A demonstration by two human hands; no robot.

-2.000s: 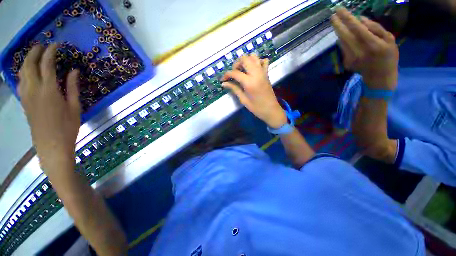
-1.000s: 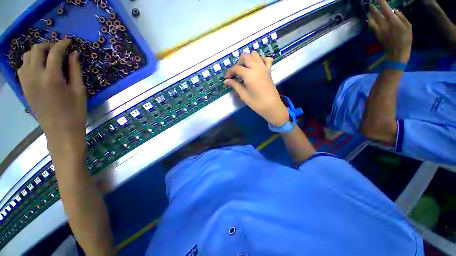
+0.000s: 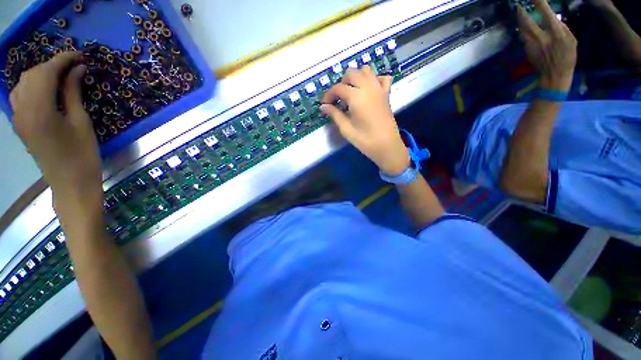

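A blue bin (image 3: 204, 88) at the upper left holds many small copper-brown ring coils (image 3: 151, 31) with wire legs. My left hand (image 3: 53, 126) is over its lower left side, fingers curled down at the coils; whether it pinches one is not clear. A long row of green circuit boards (image 3: 232, 151) with white squares along the far edge runs diagonally through the view. My right hand (image 3: 365, 112), with a blue strap at the wrist, is over the boards near the row's right end. Its thumb and fingers are bent close together over a board; any coil between them cannot be made out.
Pale metal rails (image 3: 204, 207) flank the boards. A yellow strip (image 3: 295, 43) runs along the white surface beyond. One stray dark part (image 3: 186, 10) lies beside the bin. Another person's hand (image 3: 552, 53) is over the line at the upper right, with a further arm behind.
The board row's end has shifted slightly right. My left hand has moved slightly left in the bin, and my right hand slightly right. The neighbour's hand has moved right and up the line.
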